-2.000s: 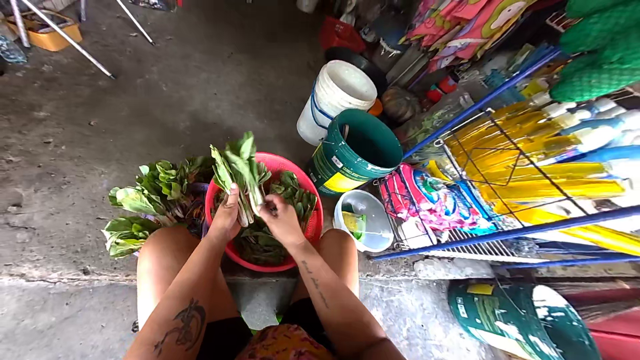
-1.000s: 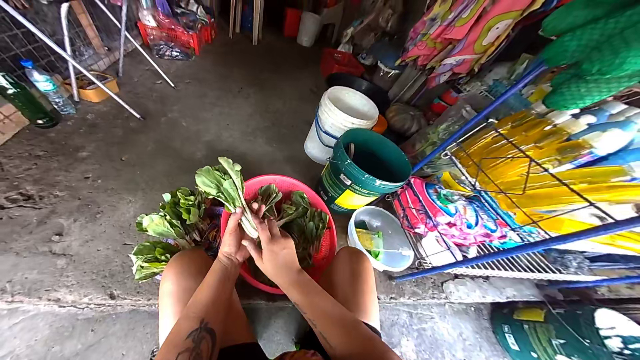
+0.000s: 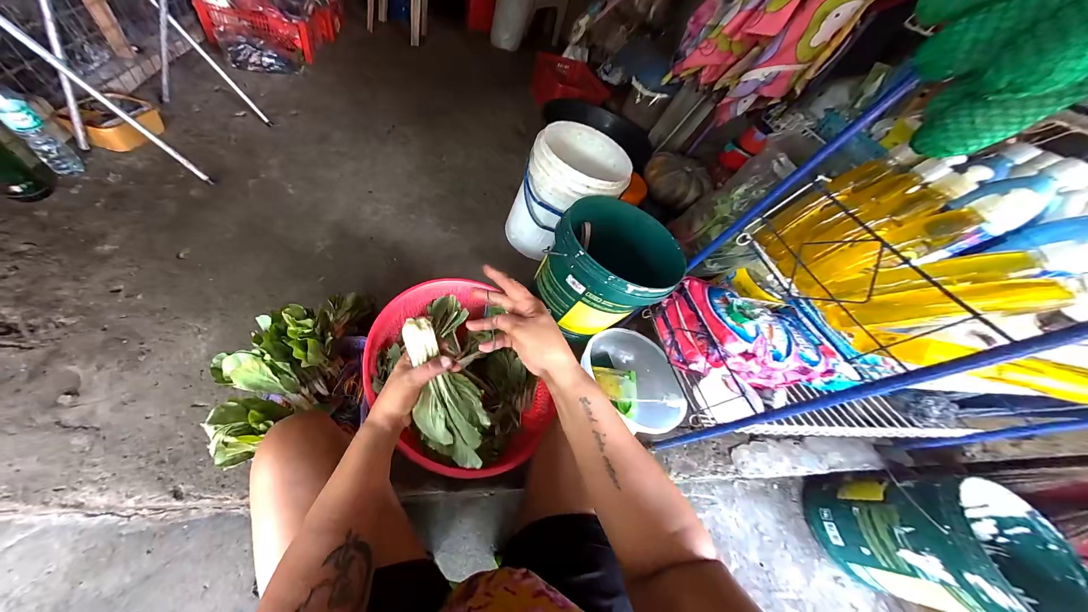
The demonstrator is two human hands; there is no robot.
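Note:
My left hand [image 3: 414, 382] is closed around a bunch of leafy greens [image 3: 450, 412], its pale stem ends pointing away from me and its leaves toward me. The bunch is over a red plastic basin [image 3: 378, 340] that sits between my knees. More dark greens [image 3: 508, 378] lie in the basin, partly hidden by my hands. To the right of the bunch, my right hand [image 3: 518, 323] is raised above the basin's rim, fingers spread and holding nothing. Other leafy bunches [image 3: 285, 357] rest left of the basin, beside my left knee.
A white bucket [image 3: 544, 200], a green bucket [image 3: 586, 272] and a small pale tub [image 3: 654, 391] stand right of the basin. A blue-framed wire rack [image 3: 799, 404] holds packets and yellow bottles. Another green bucket [image 3: 892, 527] is at lower right. Metal legs [image 3: 110, 102] stand upper left.
The bunch has been turned over: its leaves pointed away before, and its stem ends do now. My right hand has let go of it and opened to the right.

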